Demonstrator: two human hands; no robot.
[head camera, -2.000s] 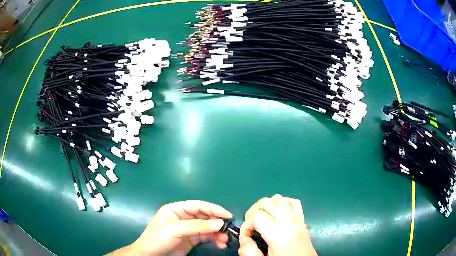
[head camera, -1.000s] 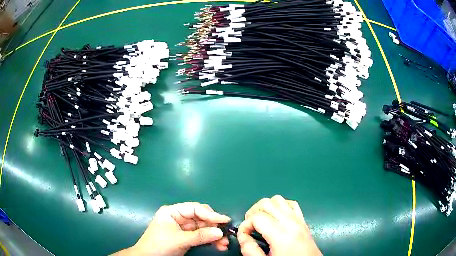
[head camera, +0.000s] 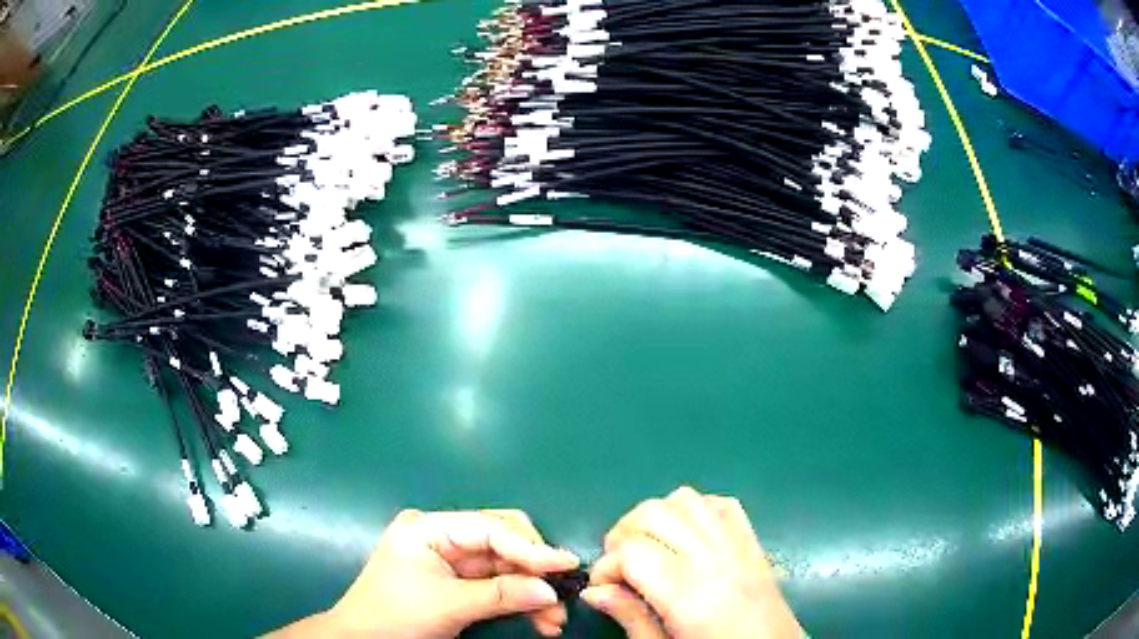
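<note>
My left hand (head camera: 468, 574) is at the bottom centre, with thumb and fingertips pinching a tiny black connector housing (head camera: 568, 583). My right hand (head camera: 687, 568) is just to its right, its fingertips touching the same dark piece. The fingers cover most of the connector, and any wires in my right hand are hidden. The fingertips of both hands nearly meet.
A pile of sleeved leads (head camera: 712, 112) lies at the top centre, wire ends left, white plugs right. A pile of harnesses (head camera: 212, 237) lies at the left. Another dark pile (head camera: 1043, 356) is at the right. A blue plastic bin (head camera: 1062, 75) stands upper right.
My right fingertips have moved left, closer to my left fingertips. The short stretch of wire that showed between the hands is now covered. The view has shifted slightly.
</note>
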